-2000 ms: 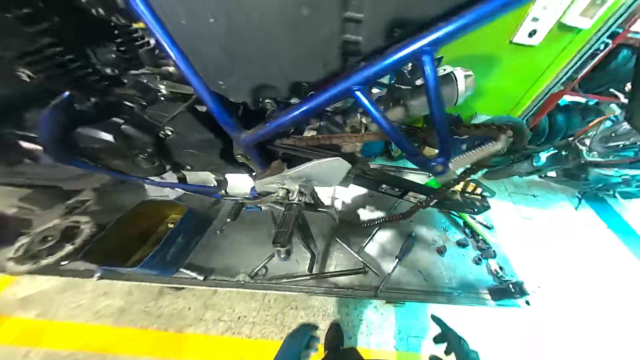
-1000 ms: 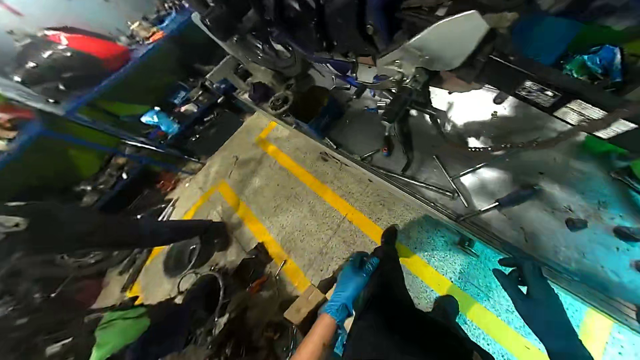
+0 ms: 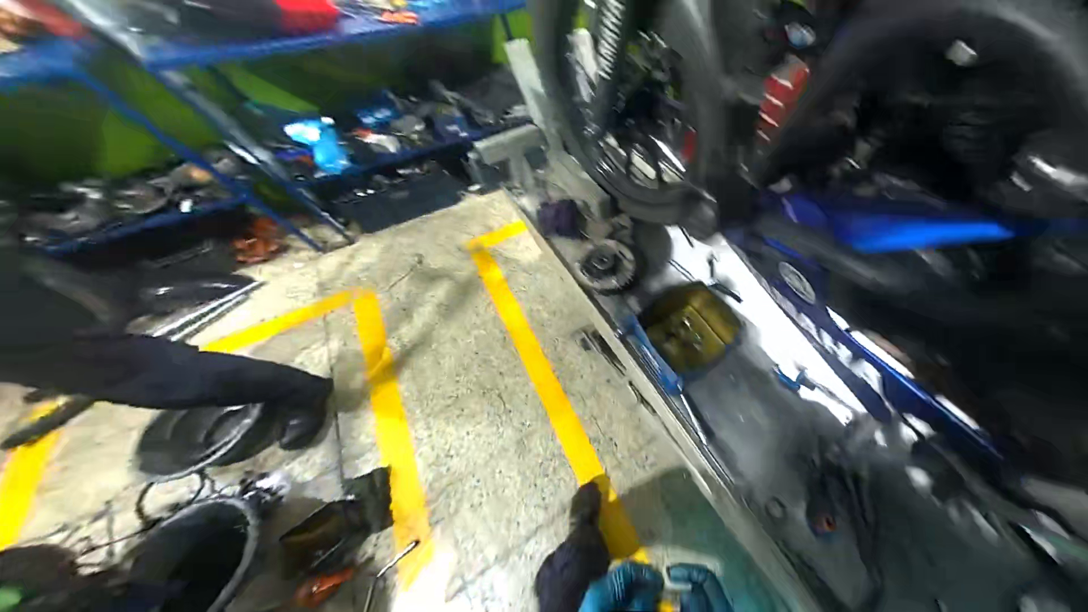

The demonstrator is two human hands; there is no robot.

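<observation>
My left hand (image 3: 623, 586), in a blue glove, shows at the bottom edge beside my shoe, its fingers curled. Close to its right, at the same edge, is my right hand (image 3: 699, 588), also gloved in blue. Blur and the frame's edge hide whether either holds anything. Up and to the right of both hands, a blue-sided tray with a yellowish inside (image 3: 693, 327) rests on the grey lift platform (image 3: 739, 442). Behind it stands a motorcycle with a blue panel (image 3: 926, 234) and a front wheel (image 3: 714, 102).
Blue metal shelves (image 3: 212, 183) with parts stand at the upper left. Another person's dark-trousered leg (image 3: 212, 374) is at the left, near black tires (image 3: 200, 433) and loose parts on the floor. A round toothed part (image 3: 607, 266) lies at the platform's edge. Yellow lines (image 3: 535, 357) cross the floor.
The view has swung left toward the shelves and the front wheel. My hands, apart a second ago, are now close together at the bottom edge.
</observation>
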